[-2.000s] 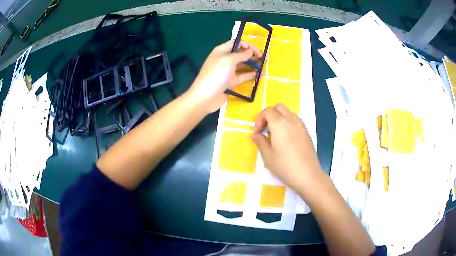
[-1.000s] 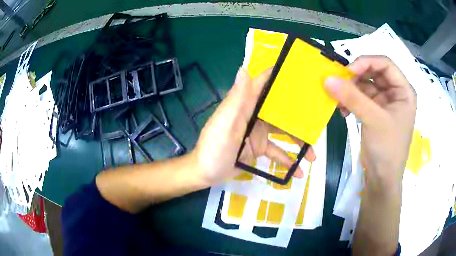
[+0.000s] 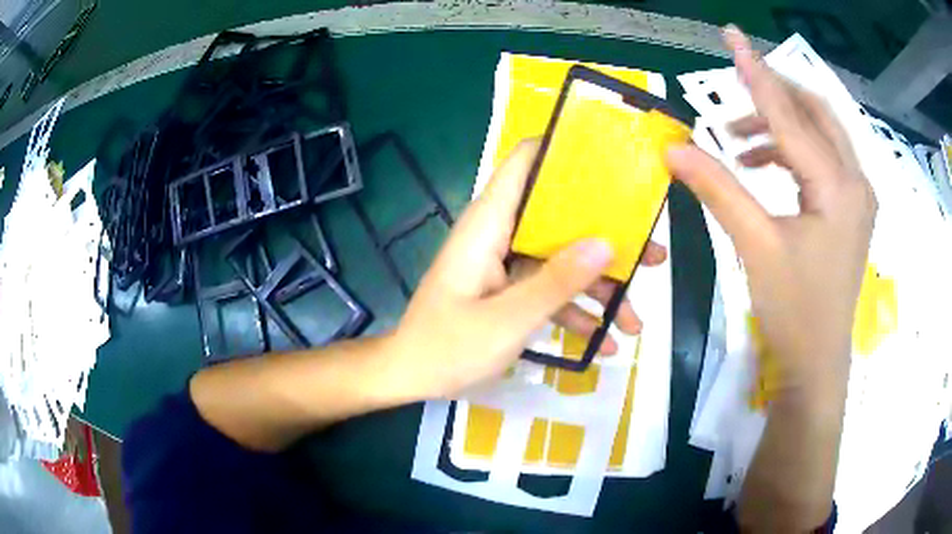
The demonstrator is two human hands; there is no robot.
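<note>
My left hand [image 3: 491, 282] holds a black plastic frame [image 3: 596, 353], tilted, above the adhesive sheets. A yellow adhesive piece [image 3: 595, 177] covers the frame's large opening. My left thumb presses on its lower part, and fingers show behind the small opening. My right hand [image 3: 799, 198] is at the frame's right side, thumb at the yellow piece's upper right corner, other fingers raised and spread, slightly blurred. The adhesive sheet stack [image 3: 652, 417] lies below, partly hidden by the left hand and frame, with a white cut-out sheet [image 3: 438, 469] over its lower part.
Black frames [image 3: 230, 193] lie in a dark tangle at the left. White waste strips [image 3: 52, 313] are at the left edge. A large white waste heap [image 3: 898, 417] with yellow pieces [image 3: 875, 313] is at the right. A pale rail [image 3: 501, 19] crosses the back of the green bench.
From two seconds ago, the frame came off the sheet and now bears a yellow piece. Over the last second, my left thumb moved onto it and my right fingers opened and rose.
</note>
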